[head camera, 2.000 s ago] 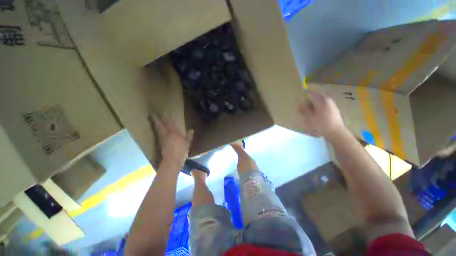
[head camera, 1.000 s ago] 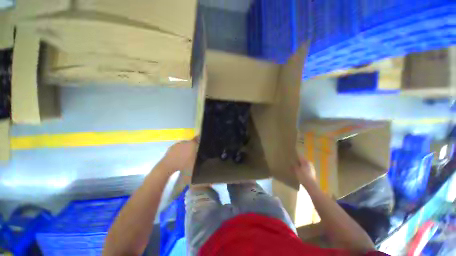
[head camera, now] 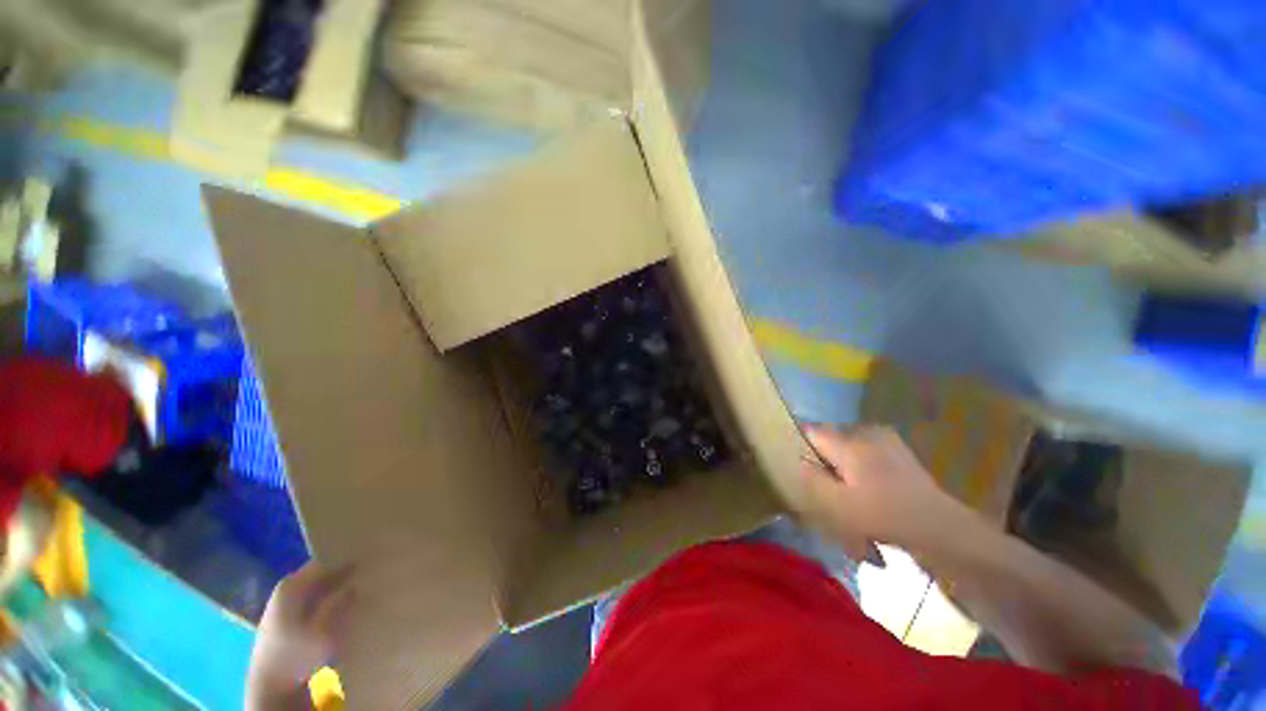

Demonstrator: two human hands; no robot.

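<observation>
An open brown carton [head camera: 555, 236] is held in front of me, flaps up, tilted in view. Many black modules [head camera: 618, 403] lie inside it. My left hand [head camera: 303, 625] is at the lower edge of the carton's left flap, blurred, its fingers against the cardboard. My right hand [head camera: 868, 486] grips the carton's right flap edge, thumb on top. The carton's underside is hidden.
A taped open carton [head camera: 1180, 521] with dark contents is at the right. Blue crates [head camera: 1041, 111] are stacked at the upper right. Another carton with black parts [head camera: 222, 111] is at the upper left. A red-clothed person [head camera: 63, 417] is beside the teal bench [head camera: 167, 611] at the left.
The view has turned, bringing the bench and a person in at the left. The carton is nearer my body, and its left flap is spread wider. Both hands stay on it.
</observation>
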